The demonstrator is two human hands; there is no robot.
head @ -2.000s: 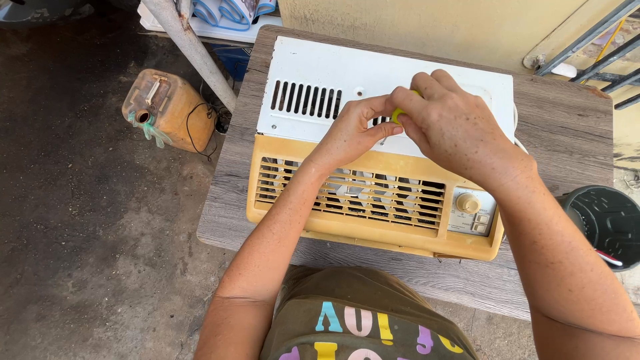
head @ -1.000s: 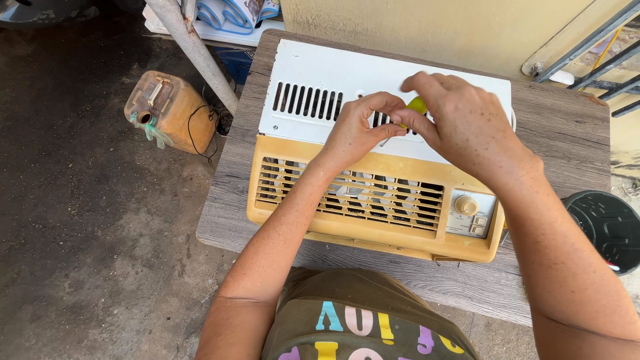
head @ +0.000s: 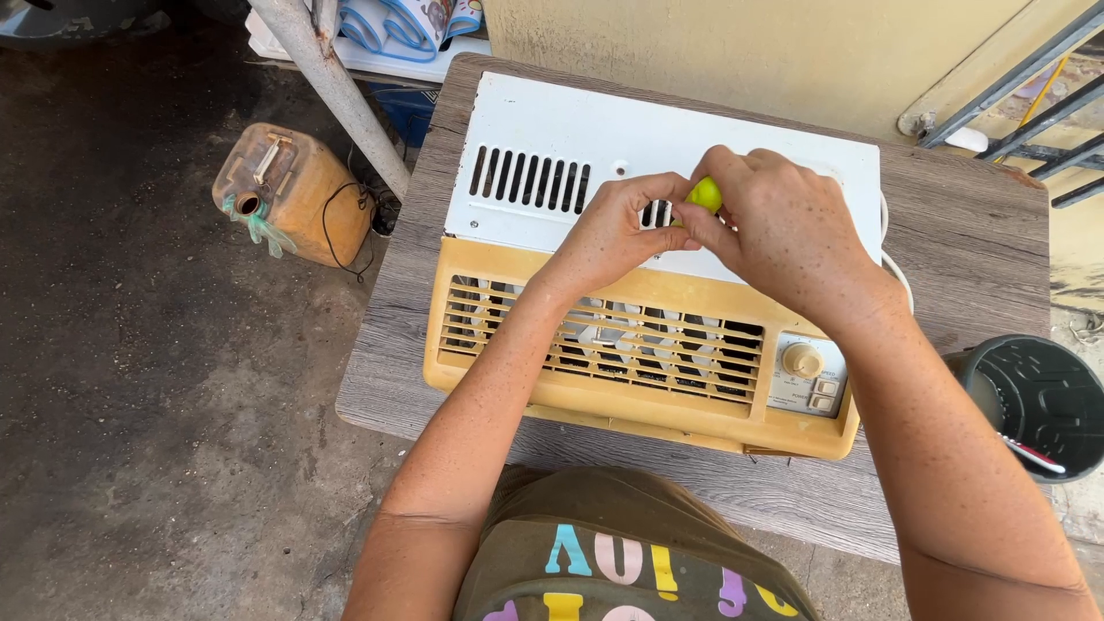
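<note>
A window air conditioner with a yellowed plastic front grille point(head: 604, 332) and a white metal casing point(head: 552, 116) lies on a wood-grain table. Above the casing, my right hand point(head: 776, 228) grips the yellow-green handle of a screwdriver point(head: 705, 196). My left hand point(head: 621, 220) is beside it, thumb and fingertips pinched around the lower part of the tool near the casing's front edge. The tool's tip is mostly hidden by my fingers. A screw point(head: 474, 224) shows near the casing's left front corner, and a control knob point(head: 802, 360) is at the grille's right.
The wood-grain table point(head: 397, 345) extends around the unit. A black bucket point(head: 1035, 405) stands at the right, a stained plastic jerrycan point(head: 319, 198) on the floor at left. A metal pole point(head: 341, 86) rises beside the table; a wall point(head: 690, 52) and metal bars point(head: 1018, 95) bound the far side.
My right hand has shifted and re-gripped around the screwdriver handle, its fingers curled differently from before. My left hand stays at nearly the same spot. The air conditioner has not moved.
</note>
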